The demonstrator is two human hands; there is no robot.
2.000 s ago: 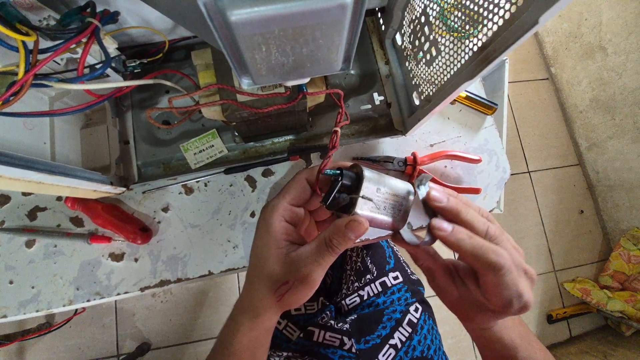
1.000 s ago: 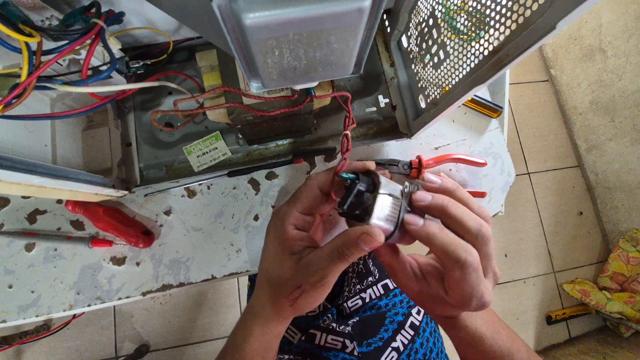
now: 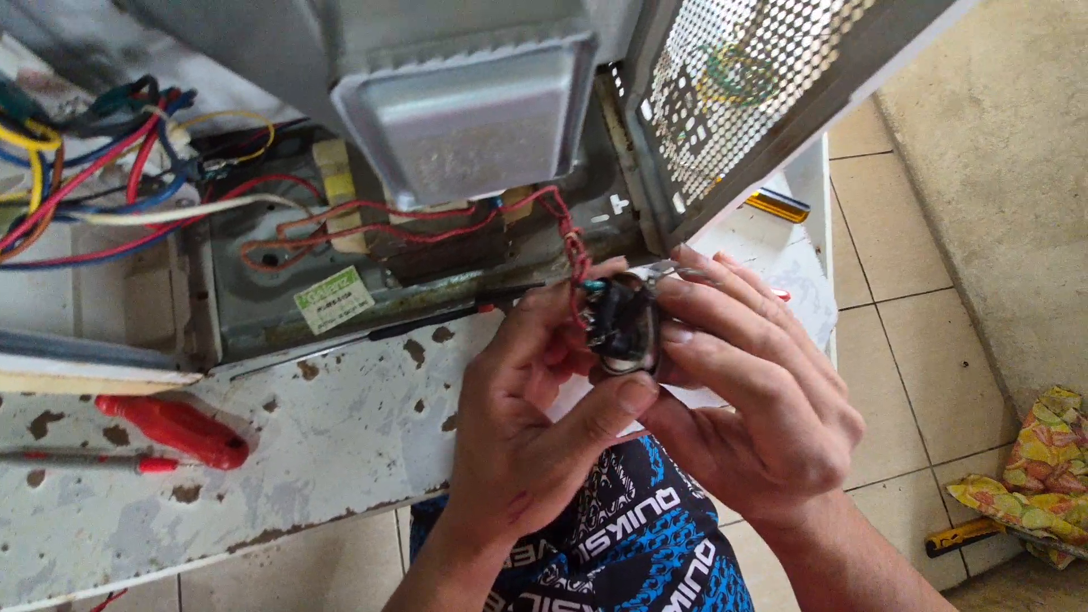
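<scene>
Both hands hold a metal-cased capacitor (image 3: 627, 327) with a black terminal cover, its terminal end turned up toward me. My left hand (image 3: 544, 399) grips its left side, thumb at the lower edge. My right hand (image 3: 756, 382) wraps the right side, fingers over the metal bracket (image 3: 667, 270) around the case. Twisted red wires (image 3: 574, 246) run from the terminals to a transformer (image 3: 442, 242) in the open metal chassis of a microwave oven (image 3: 612, 153). Most of the capacitor's body is hidden by my fingers.
On the worn white bench (image 3: 340, 433) lie a red-handled screwdriver (image 3: 174, 429), a slimmer tool (image 3: 110, 463) and a thin black rod (image 3: 365, 340). A bundle of coloured wires (image 3: 102, 170) is at the left. A perforated panel (image 3: 748, 93) rises at the right, near a yellow-and-black tool (image 3: 778, 206).
The capacitor has turned from side-on to terminals facing up, and my right hand has closed in around it. The red-handled pliers, seen earlier behind the hands, are now almost fully hidden.
</scene>
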